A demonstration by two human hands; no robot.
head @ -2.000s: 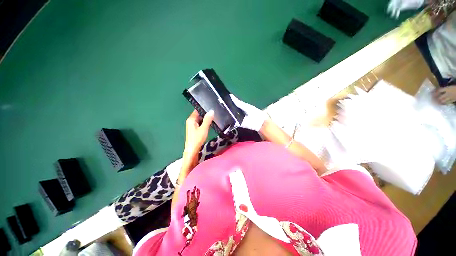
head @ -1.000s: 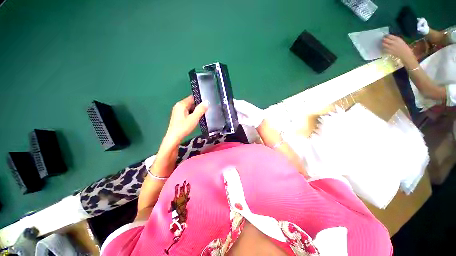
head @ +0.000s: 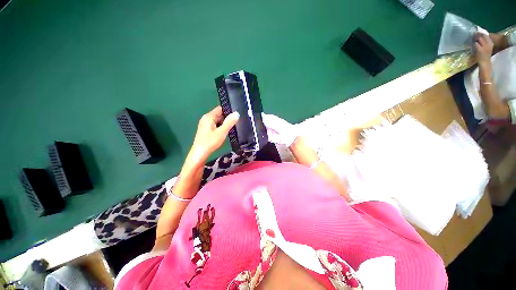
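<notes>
A black housing (head: pixel 244 113) is held in front of my chest, over the near rim of the green belt. Its long open or recessed side faces up, with a bright edge along it and small holes on its left side. My bare left hand (head: pixel 214 131) grips its left side, thumb on the inner face. My right hand (head: pixel 278 130), in a white glove, holds its right side; its fingers are mostly hidden behind the housing.
Black housings stand on the green belt (head: pixel 186 34), several at left and one (head: pixel 368 52) at upper right. Leopard-print padding (head: pixel 136 212) covers the near edge. White bubble bags (head: pixel 416 175) lie on cardboard at right. Another person's hand (head: pixel 484 46) holds a translucent bag (head: pixel 457 35). A silvery wrapped block (head: pixel 418 7) lies beyond.
The housing in my hands has turned more upright than two seconds ago, and its recess now looks darker. The other person's bag has been lifted off the belt edge.
</notes>
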